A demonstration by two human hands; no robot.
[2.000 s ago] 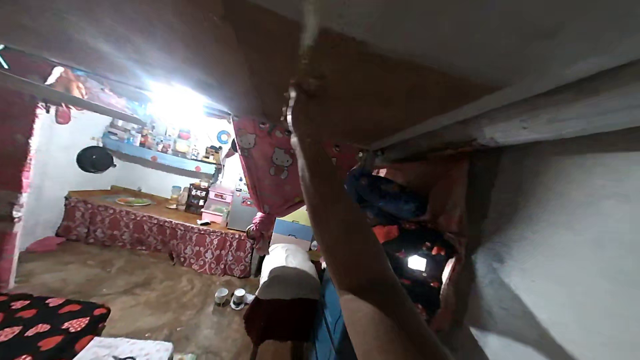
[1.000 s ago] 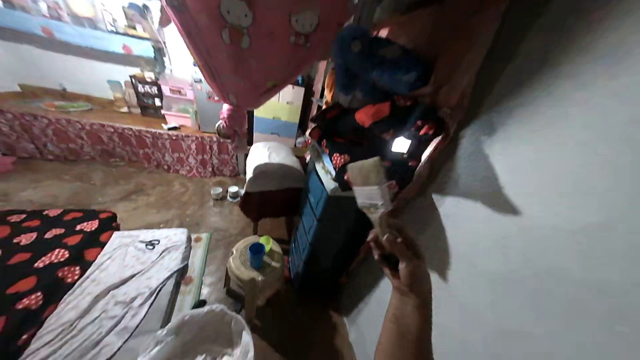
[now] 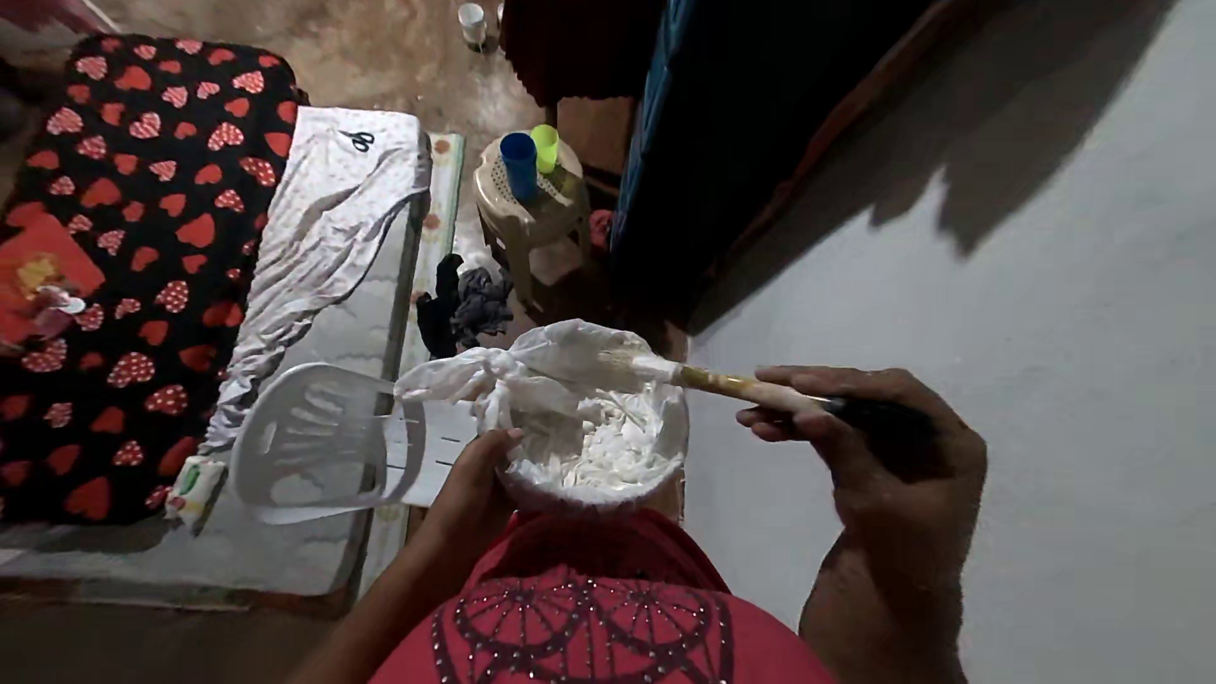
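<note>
My right hand [image 3: 869,427] is closed around the black end of a paintbrush [image 3: 731,383]. The brush lies nearly level, its white-coated bristles over the far rim of a container lined with a white plastic bag [image 3: 579,356]. Thick white paint [image 3: 622,442] in lumps fills part of that container. At the container's left side, my left hand [image 3: 489,475] grips its rim, thumb on top; its other fingers are hidden. The bag is knotted at the left of the rim.
A white plastic chair [image 3: 328,442] stands at the left, by a mattress with a heart-print cover [image 3: 142,285]. Scissors [image 3: 358,142] lie on a white cloth [image 3: 323,209]. Beyond the container, a stool [image 3: 532,214] holds a blue cup [image 3: 519,163] and a green cup [image 3: 545,147]. A pale wall [image 3: 1073,361] rises at the right.
My view has swung down. The right hand with the brush, raised near the wall a second ago, is now over the paint container. My left hand has come into view on its rim.
</note>
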